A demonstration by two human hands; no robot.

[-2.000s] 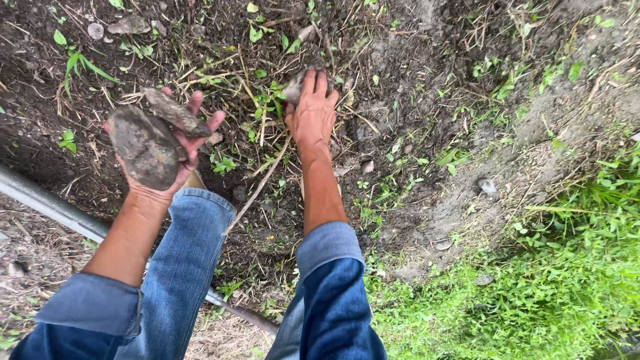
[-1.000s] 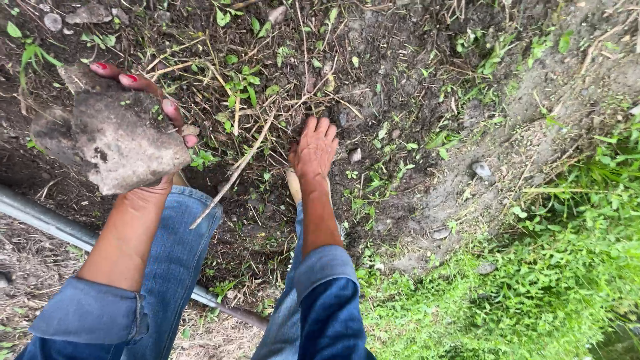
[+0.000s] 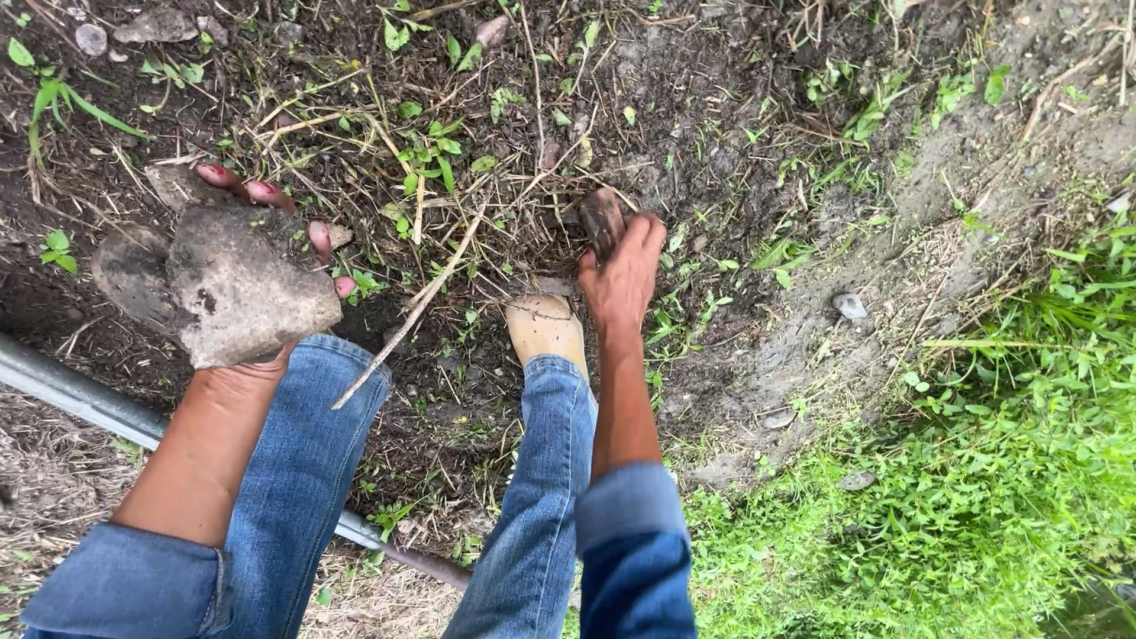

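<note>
My left hand is palm up at the left, holding several flat grey-brown stones stacked together; its red-nailed fingertips show along their far edge, and the stones hide the palm. In front of my shoe, my right hand grips a smaller dark brown stone between thumb and fingers, low over the soil. A long dry stem slants between my two hands, above dark soil with small weeds and straw.
My tan shoe stands just below the right hand. A metal pole runs behind my legs. Small stones lie on the bare ground at right, and dense green plants cover the lower right. More stones lie upper left.
A dark stone now shows in my right hand, where none was visible one second ago. Compared with two seconds ago, a large pale stone faces up on the pile in my left hand.
</note>
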